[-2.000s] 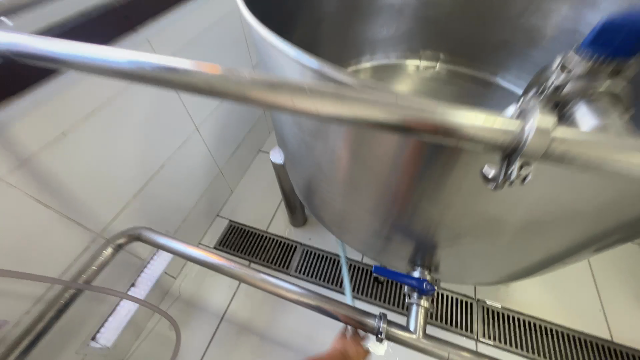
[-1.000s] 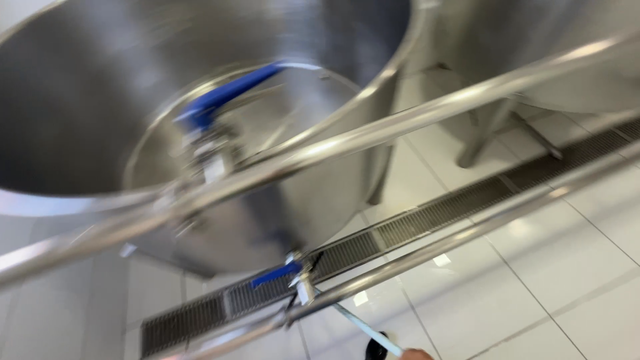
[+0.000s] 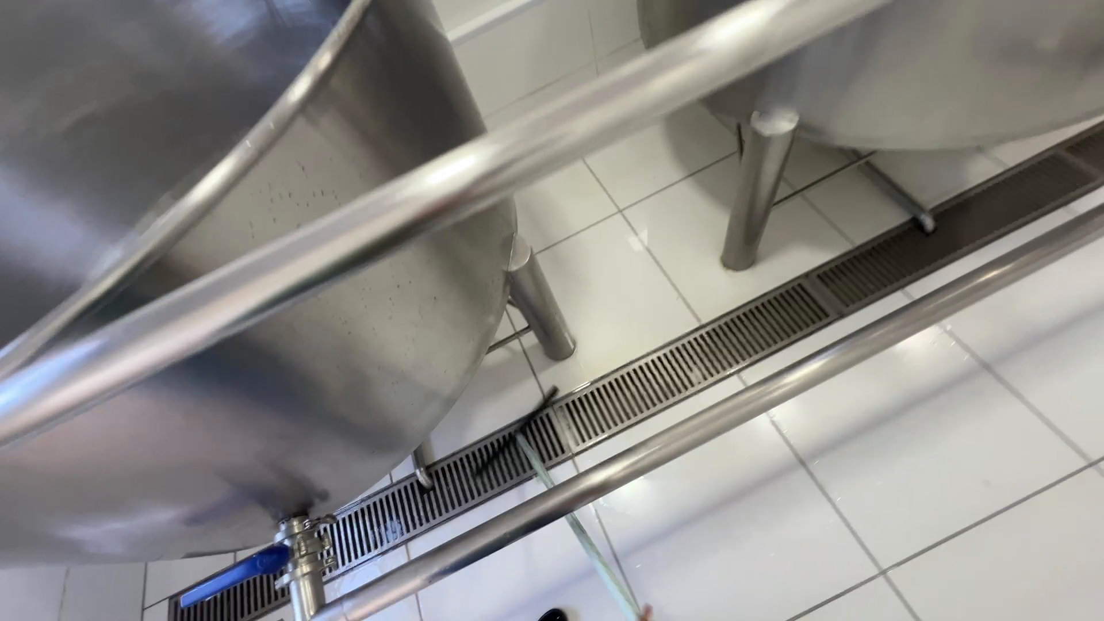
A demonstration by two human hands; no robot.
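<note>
A pale green pole (image 3: 573, 522) slants down from the floor drain to the bottom edge, passing under the lower steel pipe. Its far end joins a dark, narrow floor squeegee head (image 3: 542, 405) that lies across the drain grate. Only a sliver of a hand, seemingly my right hand (image 3: 645, 612), shows at the pole's near end; the rest is cut off by the frame. My left hand is out of view.
An open steel tank (image 3: 371, 336) stands at left, with a blue-handled valve (image 3: 302, 561) below. A second tank (image 3: 931, 78) has a leg (image 3: 759, 190) near the drain grate (image 3: 690, 362). Upper rail (image 3: 457, 172) and lower pipe (image 3: 733, 401) cross the view. White floor tiles look wet.
The view has swung right along the tanks, and the second tank fills more of it. The squeegee head now shows on the grate, while the hand has slipped almost out of frame.
</note>
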